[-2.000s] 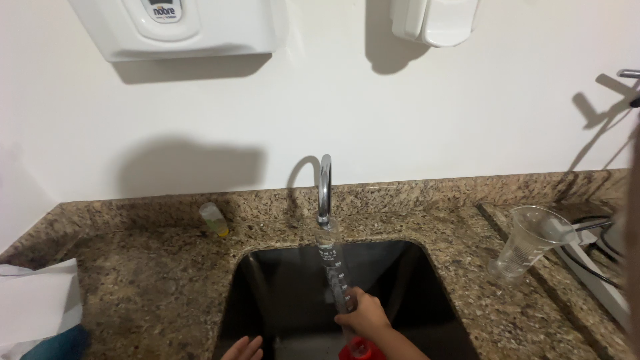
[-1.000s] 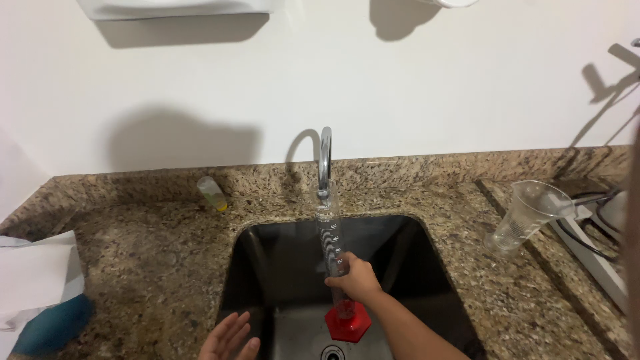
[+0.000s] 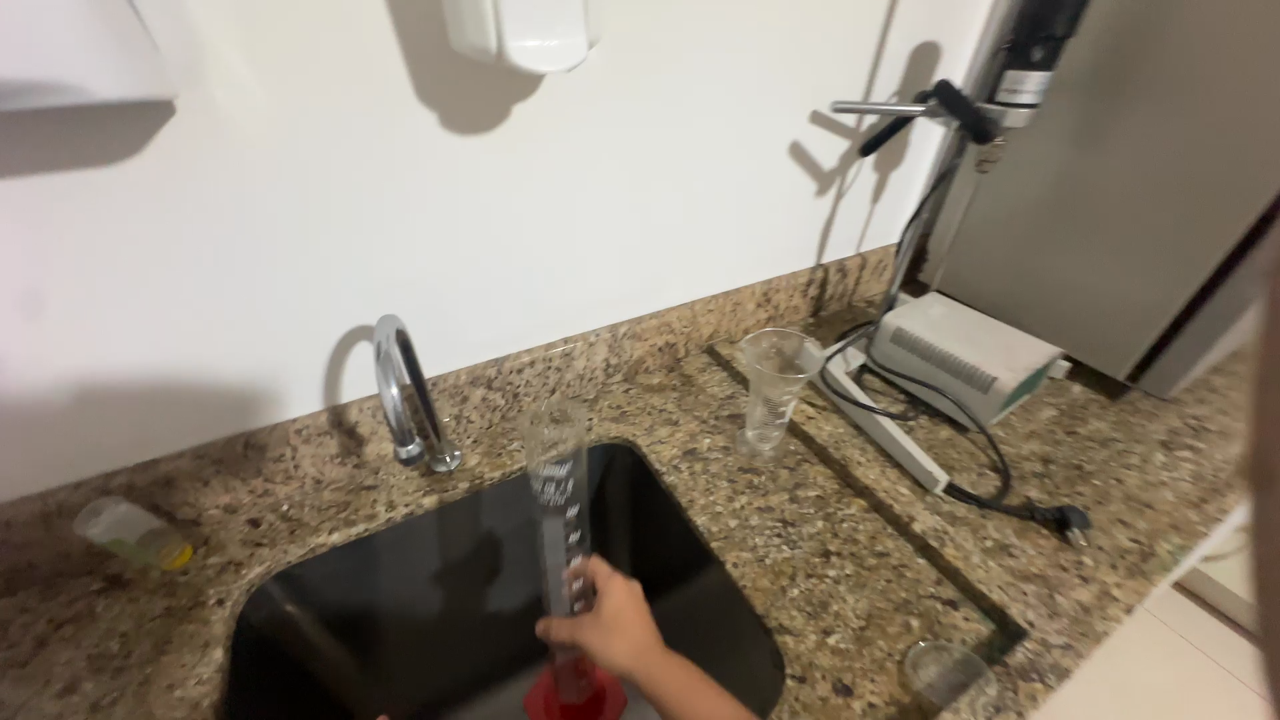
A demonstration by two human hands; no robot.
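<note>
My right hand [image 3: 610, 625] is closed around the lower part of a clear graduated cylinder [image 3: 558, 500] with white markings. The cylinder stands nearly upright over the black sink [image 3: 400, 590], its red base [image 3: 575, 695] low at the bottom edge of the view. To the left of the cylinder, behind the sink, is the chrome faucet [image 3: 400, 390]; the cylinder's mouth is apart from its spout. Of my left hand, only a tiny bit of a fingertip shows at the bottom edge, so its state is hidden.
A clear conical graduate [image 3: 772, 400] stands on the granite counter right of the sink. Beyond it are a light-coloured device [image 3: 960, 350], a white stand base and a cable with a plug [image 3: 1070, 522]. A round glass dish [image 3: 945, 675] is at lower right, a yellow-capped bottle [image 3: 135, 535] at left.
The cylinder in my right hand has moved from under the faucet to its right. My left hand has nearly left the picture. The view has turned to the right.
</note>
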